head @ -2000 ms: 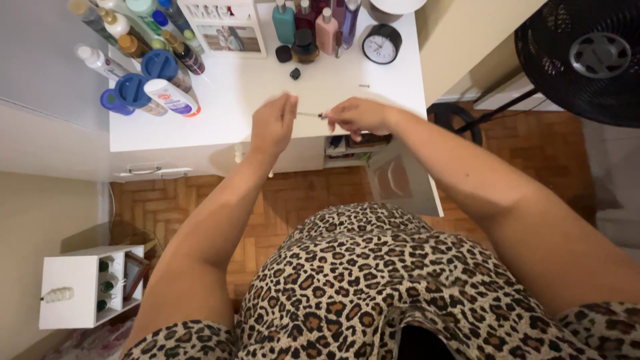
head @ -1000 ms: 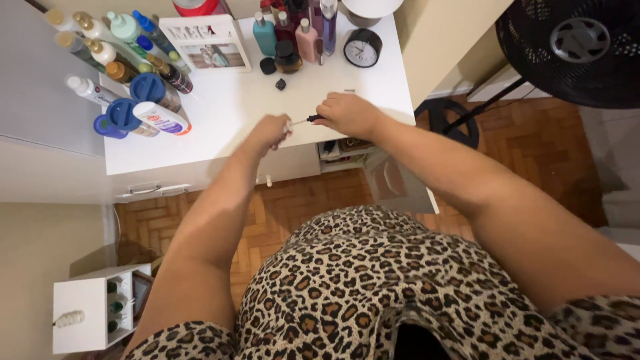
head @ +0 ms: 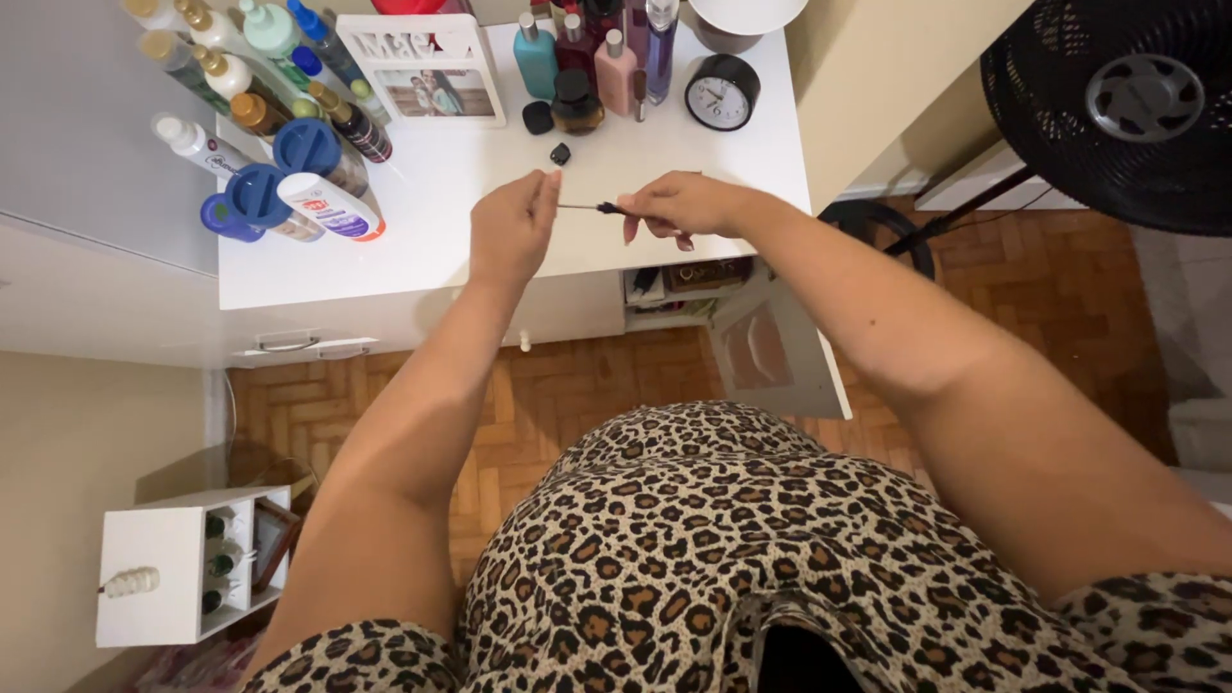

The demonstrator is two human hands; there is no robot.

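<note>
My left hand [head: 510, 226] and my right hand [head: 679, 207] are over the front part of a white dresser top [head: 423, 241]. Between them runs a thin rod with a black end [head: 608, 208], too small to name surely. My right fingertips pinch the black end, and my left thumb and finger hold the other end. Just beyond my left hand lies a small black object [head: 560, 154]. Behind it are a black cap [head: 537, 118] and a dark round jar [head: 577, 104].
Several bottles [head: 274, 43] and blue-lidded containers [head: 318, 154] crowd the left side. A photo frame [head: 489, 72], perfume bottles [head: 616, 72] and a black alarm clock [head: 722, 92] stand at the back. One cabinet door [head: 813, 371] hangs open below. A black fan [head: 1107, 106] is at right.
My hands have stayed close together over the dresser, with the thin rod between them throughout. Both hands have shifted slightly; the other things look unmoved.
</note>
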